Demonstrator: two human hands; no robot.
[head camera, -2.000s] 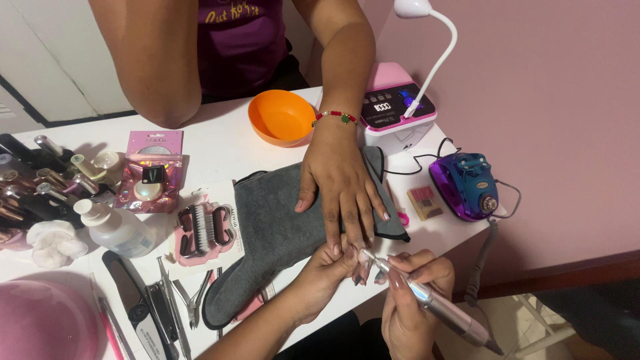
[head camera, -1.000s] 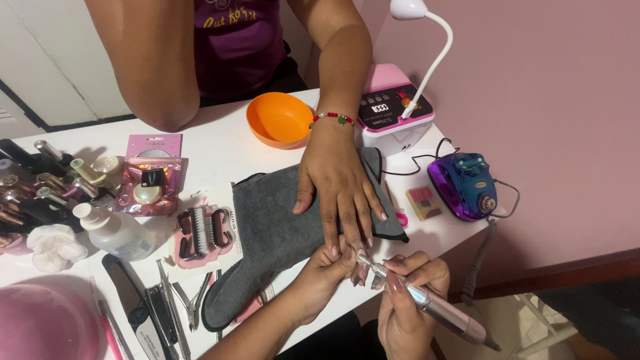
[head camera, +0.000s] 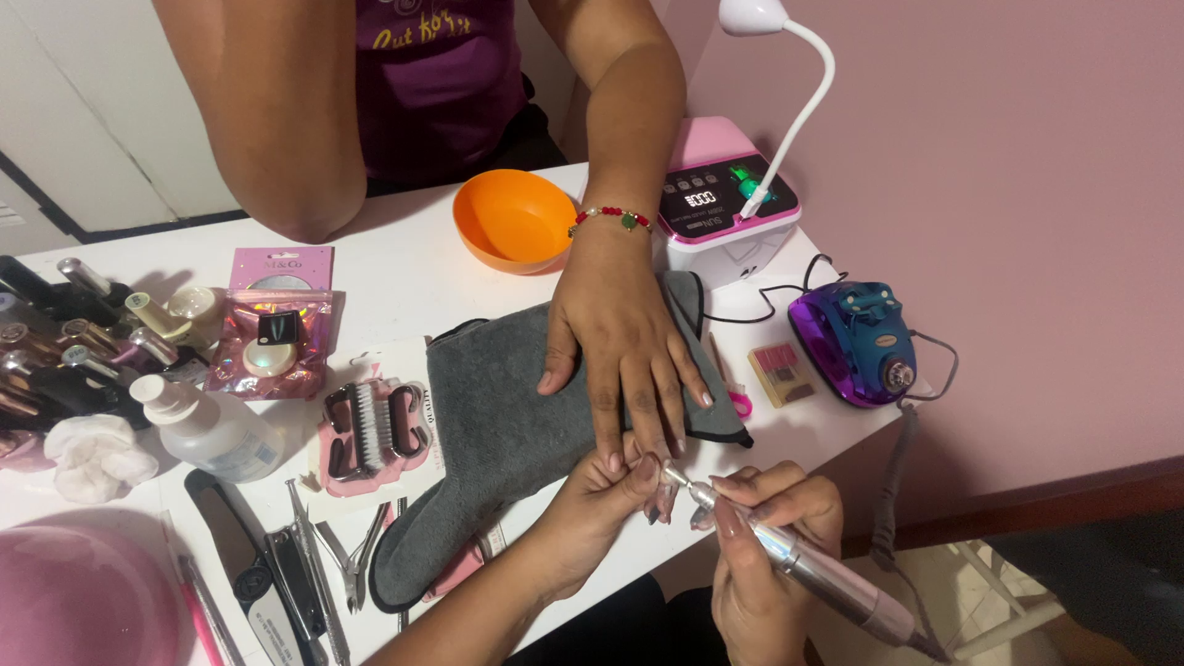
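My right hand (head camera: 772, 546) grips the silver and pink handpiece of an electric nail drill (head camera: 814, 569), its bit end at a fingertip of the other person's hand (head camera: 624, 333). My left hand (head camera: 601, 509) pinches that person's finger near the nail. The other person's hand lies palm down with fingers spread on a folded grey towel (head camera: 518, 398), and a red beaded bracelet (head camera: 610, 215) circles the wrist. A coiled cord (head camera: 893, 490) hangs near the blue and purple drill control unit (head camera: 856, 342) at the table's right edge.
An orange bowl (head camera: 513, 222) and a nail lamp (head camera: 726, 203) with a bendable light stand beyond the towel. Nail polish bottles (head camera: 83, 342), a pump bottle (head camera: 217, 430), a nail brush (head camera: 373, 427), cuticle nippers (head camera: 351, 555) and a pink dome-shaped object (head camera: 79, 592) lie on the left.
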